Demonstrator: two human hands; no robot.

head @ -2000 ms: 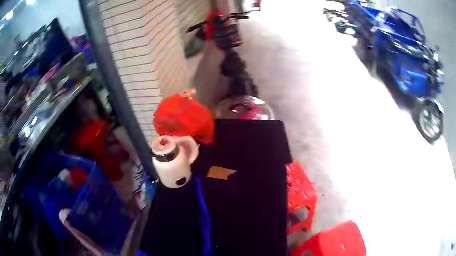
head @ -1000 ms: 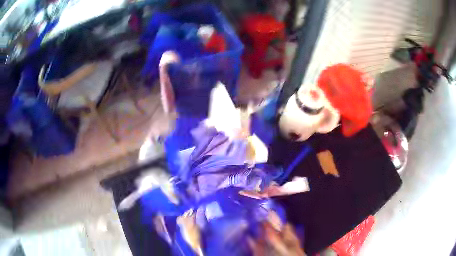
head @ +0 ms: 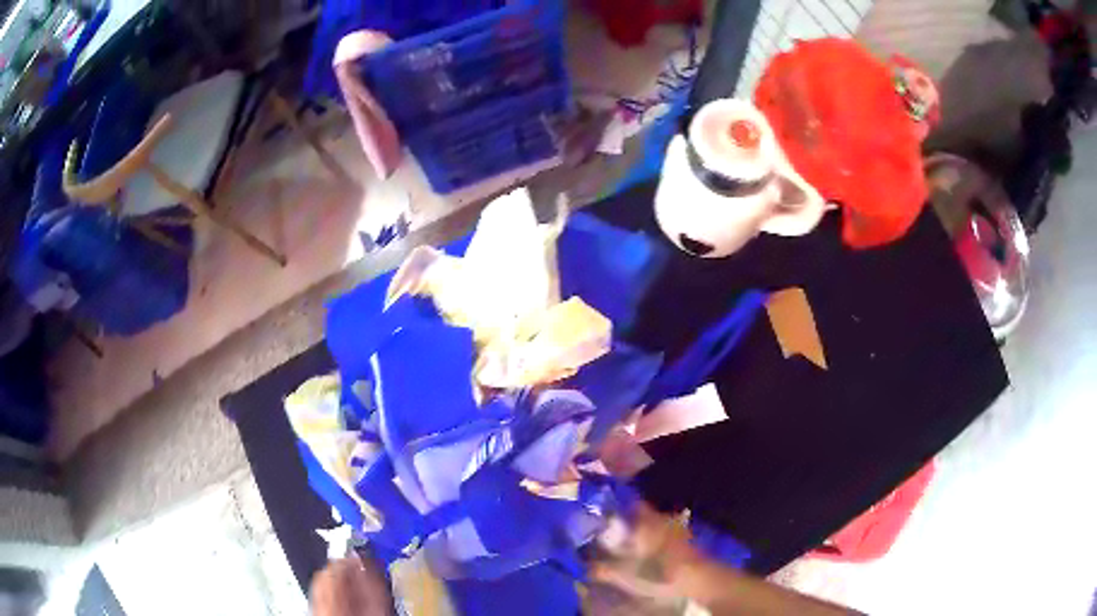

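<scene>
A loose heap of cut cloth pieces (head: pixel 421 373), bright blue, pale lilac and cream, lies on the black-covered table (head: pixel 854 409). Crumpled cream-white pieces (head: pixel 511 271) stick up at its back. A pale pink strip (head: pixel 682 413) lies at its right side. My right hand (head: pixel 644 556) is blurred at the heap's lower right edge; whether its fingers grip cloth is unclear. My left hand (head: pixel 351 590) is at the lower left of the heap, cut off by the bottom edge, close to a small white scrap; its fingers are not clear.
A cream thermal jug (head: pixel 710 199) and a red bag (head: pixel 842 132) stand at the table's back. A tan notched piece (head: pixel 795 325) lies near the jug. Beyond are a blue crate (head: pixel 475 96), a wooden-armed chair (head: pixel 120 181) and, below the right edge, a red stool (head: pixel 884 517).
The view has swung left and down, bringing the cloth heap into sight. My right hand, blurred at the bottom a second ago, shows more clearly with its forearm; my left hand has come into view.
</scene>
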